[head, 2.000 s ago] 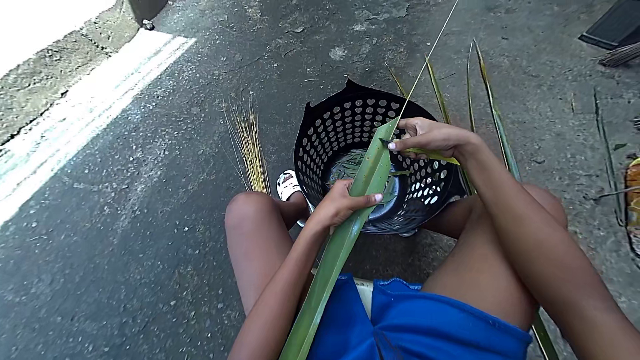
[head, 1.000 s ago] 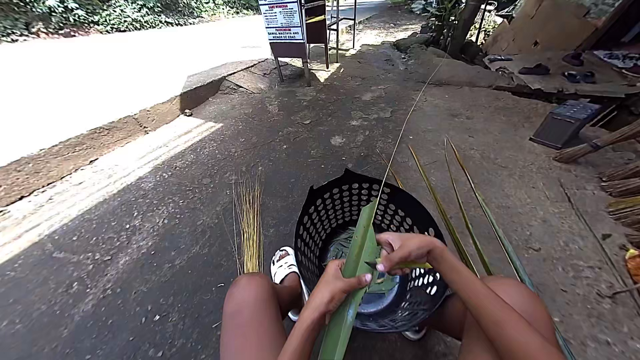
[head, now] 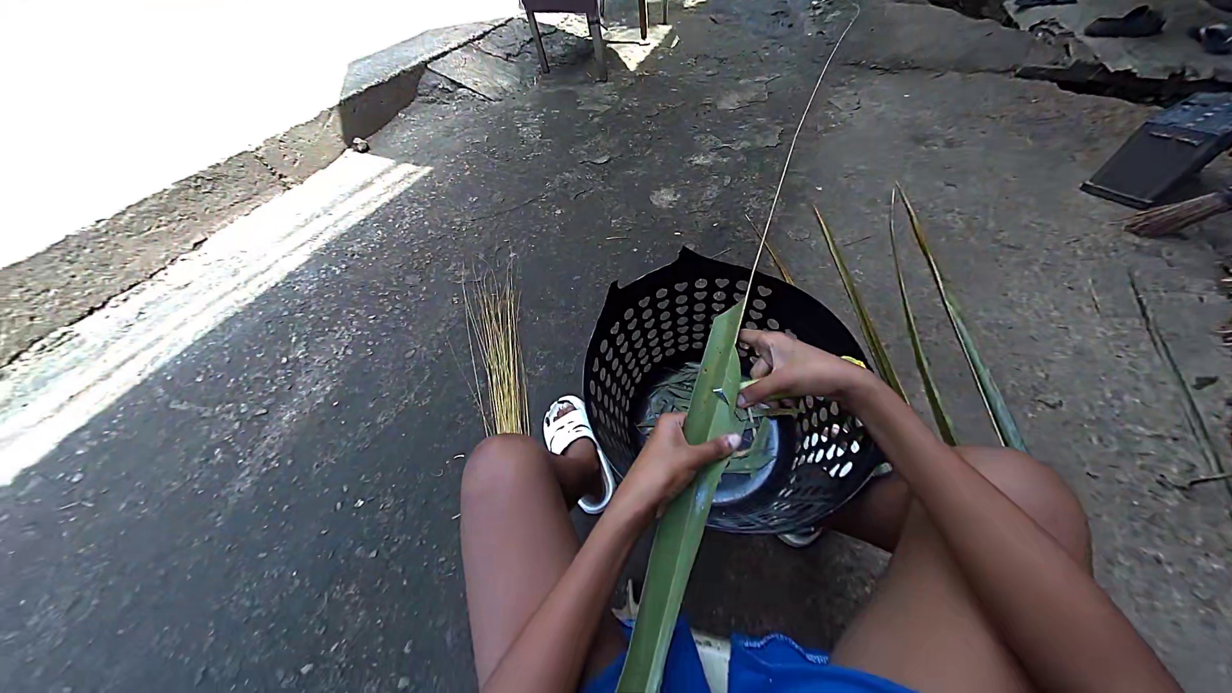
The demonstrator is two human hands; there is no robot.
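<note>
A long green palm leaflet (head: pixel 685 520) slants up from my lap over a black perforated plastic basket (head: pixel 645 322). My left hand (head: pixel 674 457) grips the leaflet at mid-length, thumb across its face. Close to its upper end, my right hand (head: pixel 794 368) pinches a small knife, of which a bit of blade shows against the leaflet; the handle is mostly hidden by the fingers. A thin pale midrib (head: pixel 791 149) runs up and away from the leaflet's tip. Green leaf scraps (head: pixel 674 390) lie in the basket, which stands between my legs.
A bundle of thin midribs (head: pixel 502 361) lies left of the basket. Several long leaflets (head: pixel 962 337) lie to the right. Farther right are a dark dustpan (head: pixel 1155 154) and a broom's bristles (head: pixel 1179 214). A concrete kerb (head: pixel 289 159) runs along the left; the legs of a stand (head: pixel 597 48) show at the top.
The view has tilted up and then partly down again. Both hands stay at the leaflet over the basket throughout.
</note>
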